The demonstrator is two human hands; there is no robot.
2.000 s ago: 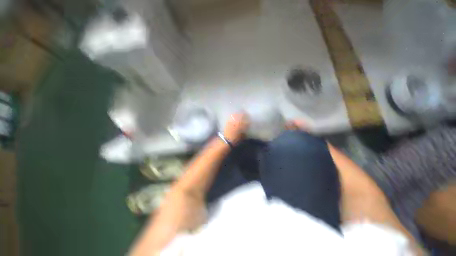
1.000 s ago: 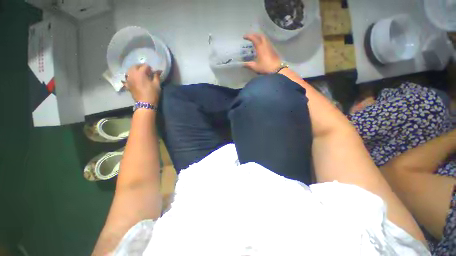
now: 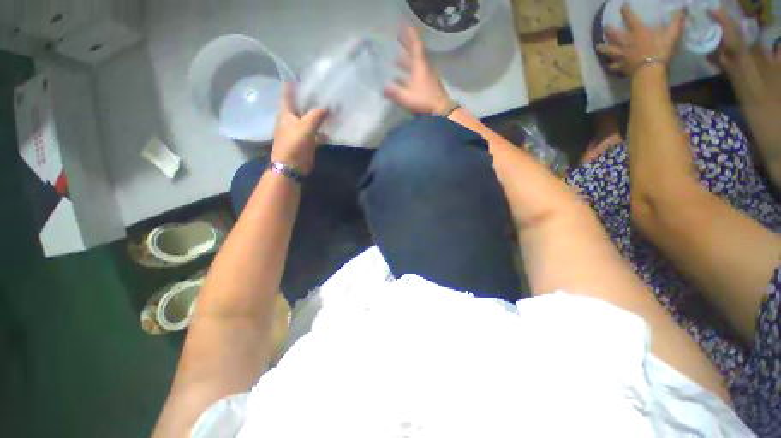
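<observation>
A blurred translucent round piece (image 3: 355, 85), a tub or a lid, is between my hands above the near edge of the bench. My left hand (image 3: 298, 128) is at its left side, with thumb and fingers against it. My right hand (image 3: 421, 84) is at its right side with fingers spread; whether it touches the piece is unclear. A translucent plastic tub (image 3: 224, 94) stands on the bench to the left. A tub of small dark parts (image 3: 450, 19) is at the top, cut by the picture's edge.
A white scrap (image 3: 161, 157) lies left on the bench. White cartons (image 3: 43, 137) stand at the far left. A strip of yellowish wood (image 3: 545, 56) divides the tabletops. At right a person's hands (image 3: 644, 41) hold pale round pieces. Shoes (image 3: 180, 242) are on the floor.
My left hand has moved right, from the left tub to the blurred round piece. My right hand has shifted slightly left. The neighbour's hands have come into view over the right tabletop.
</observation>
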